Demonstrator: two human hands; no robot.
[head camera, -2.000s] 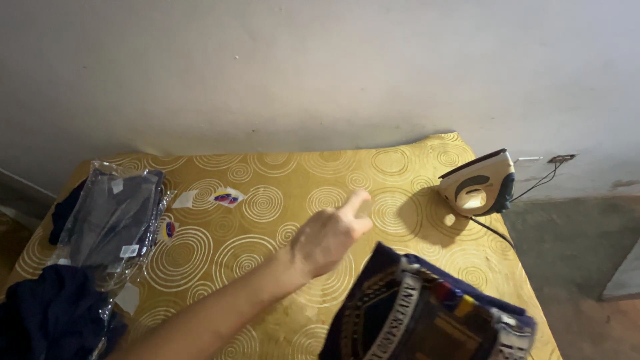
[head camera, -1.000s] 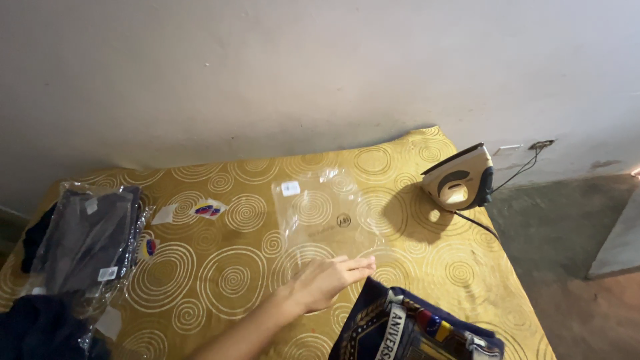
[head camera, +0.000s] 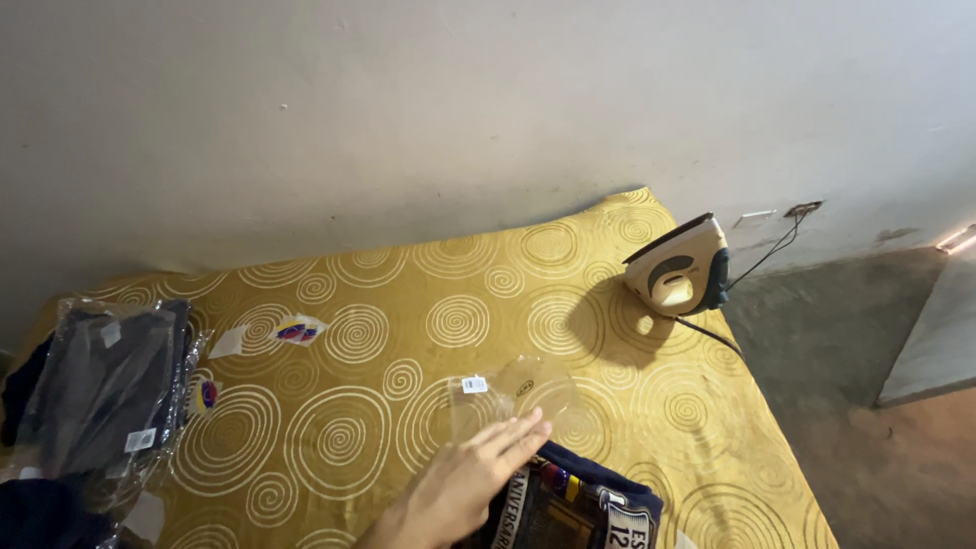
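Observation:
My left hand (head camera: 476, 476) reaches in from the bottom edge, its fingers extended over the near part of a clear plastic bag (head camera: 496, 396). The bag carries a small white label and lies on the yellow spiral-patterned cloth (head camera: 457, 320). Right beside the hand, at the bottom, is a folded dark blue printed garment (head camera: 579, 499) with lettering and a coloured band. Whether the fingers pinch the bag or only rest on it cannot be told. My right hand is out of view.
A clothes iron (head camera: 679, 271) stands at the cloth's right side, its cord running off the edge. Bagged dark garments (head camera: 114, 389) lie at the left, near coloured stickers (head camera: 300, 329) and a dark cloth bundle (head camera: 46, 511). A wall (head camera: 457, 114) borders the far side.
The clear bag, not seen on the cloth two seconds ago, lay spread beyond the hand one second ago. Now it sits nearer the folded garment, with the hand over its near part.

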